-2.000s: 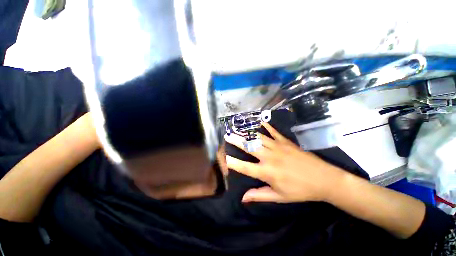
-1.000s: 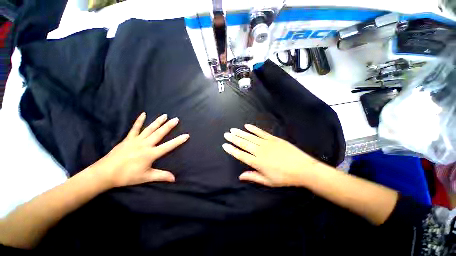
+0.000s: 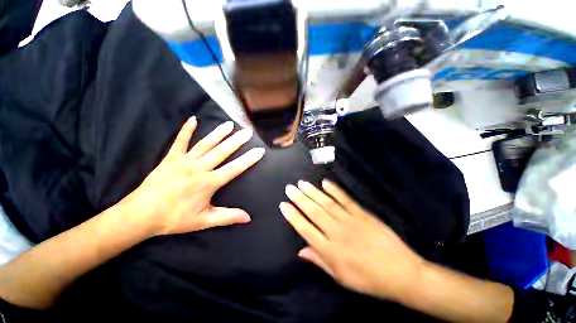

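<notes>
Black cloth (image 3: 234, 265) spreads over the table and down towards my lap. My left hand (image 3: 189, 183) lies flat on it, fingers spread, left of the machine's needle area. My right hand (image 3: 344, 236) lies palm down on the cloth to the right, fingers extended and thumb partly tucked under. Neither hand pinches the cloth. The white sewing machine head (image 3: 341, 38) with its blue stripe is close above. Its shiny front part (image 3: 265, 69) hides the needle and presser foot. A round tension dial (image 3: 404, 82) shows at its right.
Small metal attachments (image 3: 549, 123) and a dark flat item (image 3: 510, 161) lie on the table at right. A crinkled clear plastic bag (image 3: 549, 189) is at the right edge. A blue crate (image 3: 515, 255) stands below the ruler-like table edge (image 3: 491, 219).
The view has moved closer to the machine head, which now covers the needle area. Both hands stay flat on the cloth and are nearer the needle area than one second ago.
</notes>
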